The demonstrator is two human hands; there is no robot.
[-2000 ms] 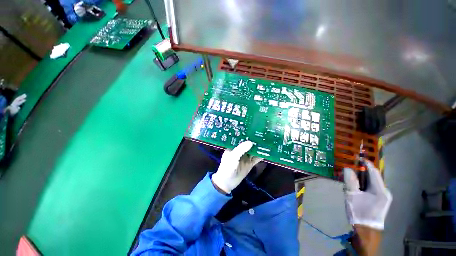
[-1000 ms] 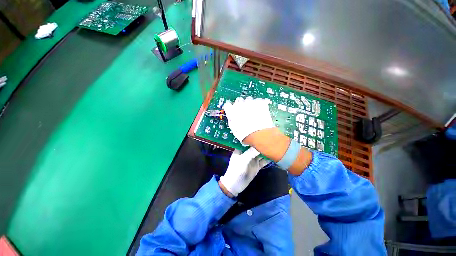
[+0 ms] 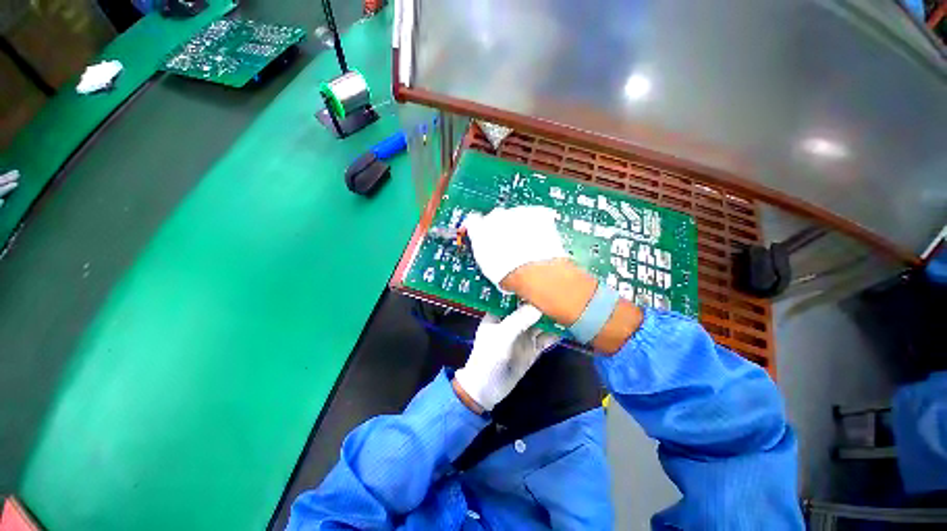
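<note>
A large green circuit board, solder side up, lies on the orange-brown slotted grate. My right hand, in a white glove with a pale blue wrist band, is over the left half of the board. It is shut on the cutters; only their metal jaws and a bit of orange handle show, at the board's left part. My left hand, white-gloved, holds the board's near edge, with its thumb on top and its fingers partly hidden.
A translucent hood panel stands above the grate's far side. A solder spool and a blue-handled tool with a black block stand left. Another board lies on the line. A black block is at the grate's right.
From the earliest frame, my right hand has moved with the cutters from the grate's right side onto the board's left part. Over the last second both hands have barely moved.
</note>
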